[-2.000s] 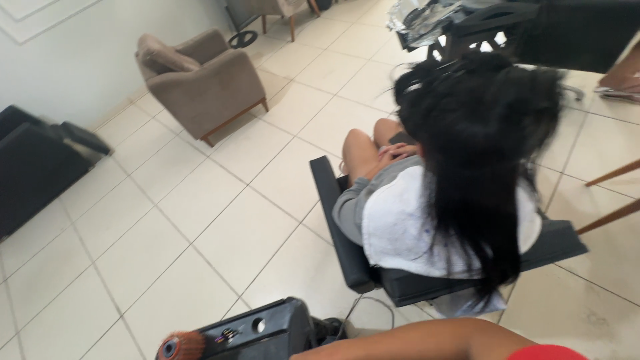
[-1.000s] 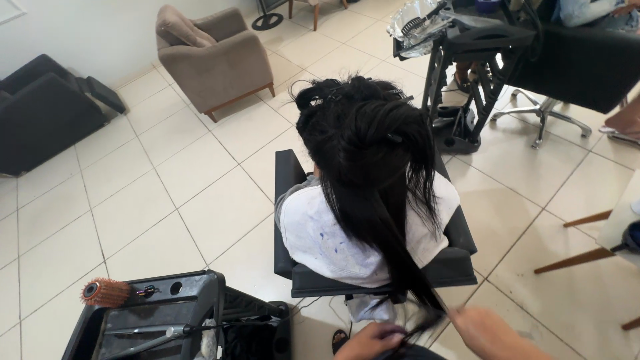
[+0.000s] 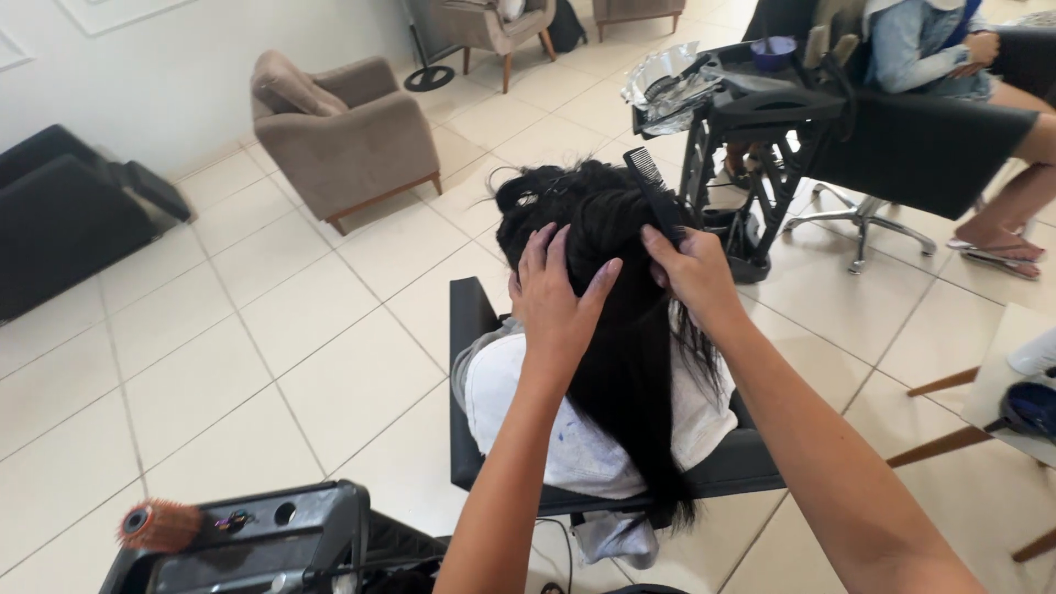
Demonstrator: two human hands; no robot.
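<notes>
A seated person with long dark hair [image 3: 635, 371] faces away from me, a white towel [image 3: 511, 396] with blue stains over the shoulders. Part of the hair is gathered up on the head, and a straight length hangs down the back. My left hand [image 3: 557, 289] rests on the left of the head, its fingers spread over the hair. In my right hand [image 3: 689, 268], at the right of the head, is a black comb [image 3: 654, 188], teeth upward. Some right fingertips are hidden in the hair.
A black trolley [image 3: 355, 511] with a round orange brush [image 3: 161, 525] stands at lower left. Behind at right are another trolley [image 3: 775, 111] with foil [image 3: 672, 87] and a purple bowl [image 3: 773, 51], and another seated person [image 3: 916, 49]. A brown armchair [image 3: 355, 140] stands at upper left.
Both hands have moved up from the lower ends of the hair to the head. The comb now shows clearly in my right hand. The view has shifted.
</notes>
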